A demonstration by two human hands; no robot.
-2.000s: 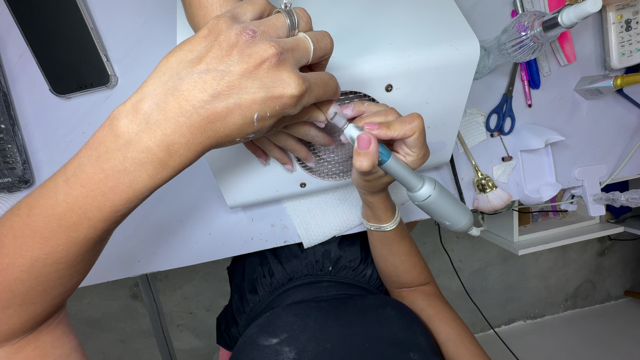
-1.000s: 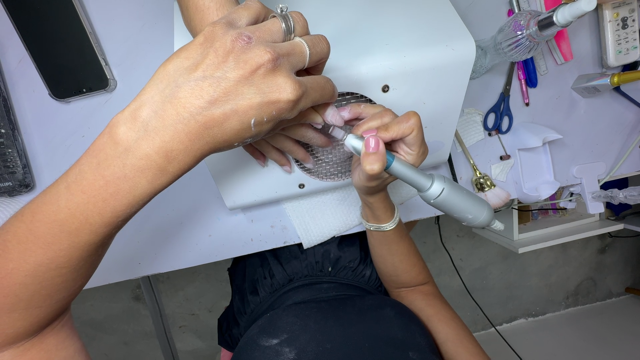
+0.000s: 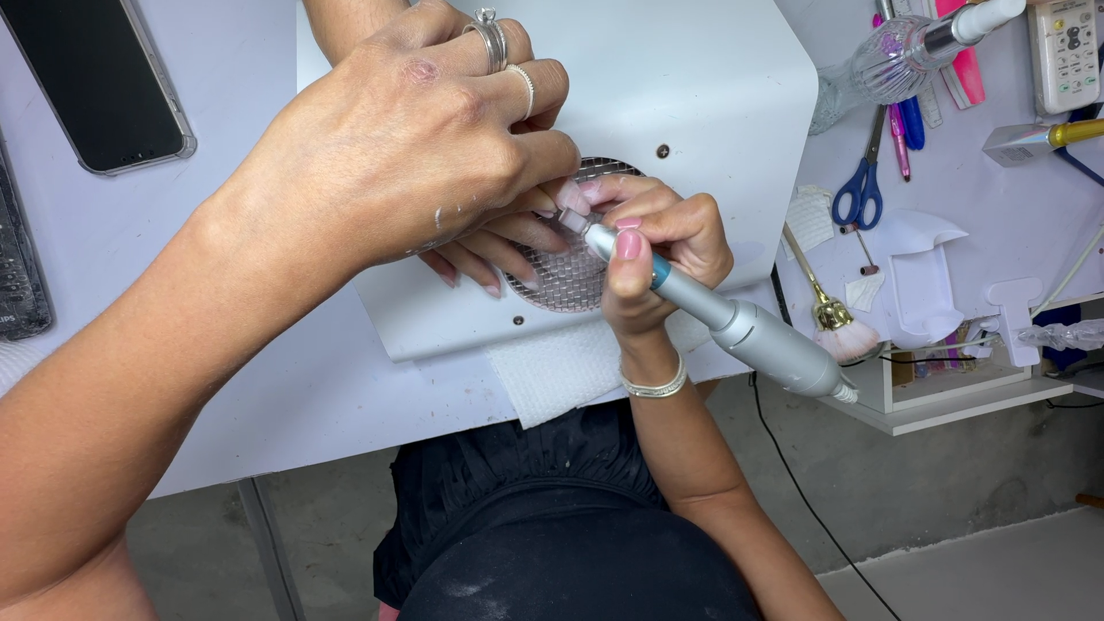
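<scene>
My left hand (image 3: 440,129), with rings on two fingers, comes in from the left and grips a finger of another person's hand (image 3: 509,241). That person's other fingers spread below it over the round metal mesh (image 3: 573,280) of a white nail dust collector (image 3: 707,82). Between thumb and fingers, my right hand (image 3: 668,237) holds a silver electric nail drill (image 3: 763,341) with a blue band. Its bit (image 3: 573,221) is at the tip of the gripped finger's long nail (image 3: 569,197); exact contact cannot be told. My left fingertips are partly hidden.
A phone (image 3: 99,78) lies at the upper left. On the right are blue-handled scissors (image 3: 858,194), a fluffy brush (image 3: 845,336), a ribbed glass bottle (image 3: 888,60), a white remote control (image 3: 1065,56) and pens. A white paper towel (image 3: 552,371) hangs over the table's front edge.
The drill in my right hand has changed its tilt slightly, its rear end swinging a little to and fro. My left hand has kept its hold on the finger.
</scene>
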